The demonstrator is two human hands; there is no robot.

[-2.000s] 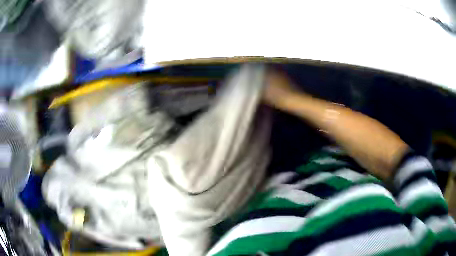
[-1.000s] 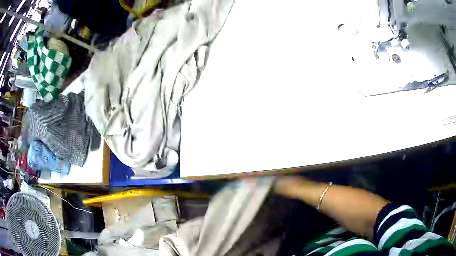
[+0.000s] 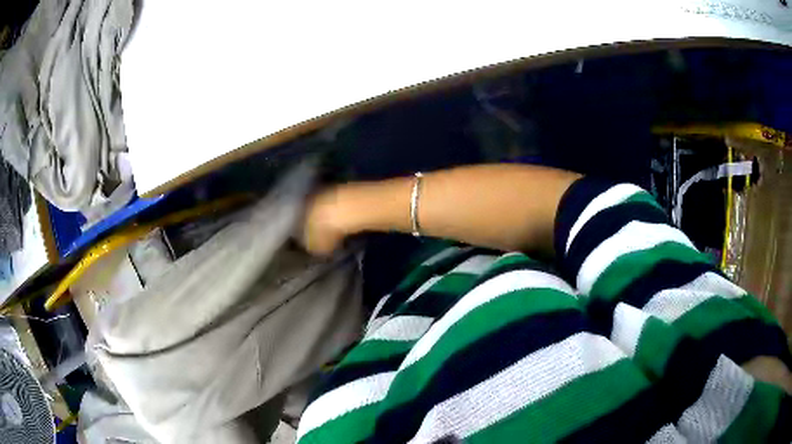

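The grey-beige garment (image 3: pixel 217 334) hangs in broad folds below the table's front edge, at the lower left. My right hand (image 3: pixel 323 224) is blurred, at the garment's upper right edge, with the cloth bunched in its fingers. The forearm, with a thin bracelet, reaches in from the striped sleeve at the right. My left hand does not show; whether it is behind the cloth cannot be told.
The white table (image 3: pixel 365 61) spans the top with a curved front edge. More grey cloth (image 3: pixel 74 113) is heaped at its left. A blue crate (image 3: pixel 74 230), a yellow bar (image 3: pixel 91 260) and a fan (image 3: pixel 22 395) are at the left. A yellow-edged rack (image 3: pixel 764 132) stands at the right.
The view has shifted; the machine has left it and the rack shows at the right. My right hand, still on the garment, appears farther left, and more of the hanging cloth shows.
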